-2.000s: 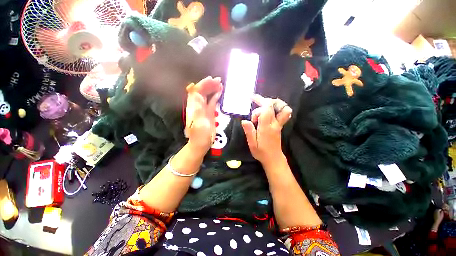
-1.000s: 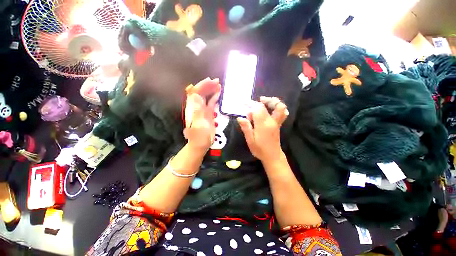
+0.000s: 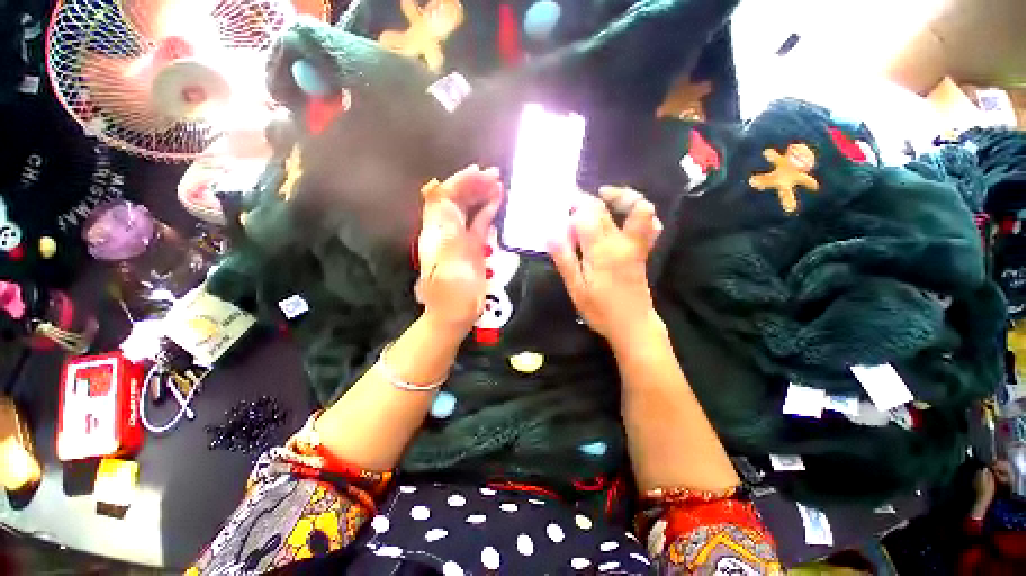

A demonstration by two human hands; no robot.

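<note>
A smartphone [image 3: 545,178] with a glaring white screen lies on the dark green plush garment [image 3: 371,270] in front of me. My left hand [image 3: 459,242] is at the phone's left edge, palm turned inward, fingers bent; whether it touches the phone is unclear. My right hand [image 3: 609,253] is at the phone's lower right edge, its thumb by the screen and its fingers curled. A snowman appliqué [image 3: 493,308] shows below my left hand, with a yellow dot [image 3: 525,361] under it.
A garment heap with a gingerbread man [image 3: 784,177] and white labels [image 3: 881,386] is at right. A pink-and-white fan [image 3: 186,90] is at upper left. A red-and-white box [image 3: 99,407], white cable [image 3: 169,407] and black beads [image 3: 246,425] are at left. A person's arm shows at lower right.
My right hand has lifted slightly up and to the right, its thumb shifting along the phone's lower right edge. My left hand has barely moved.
</note>
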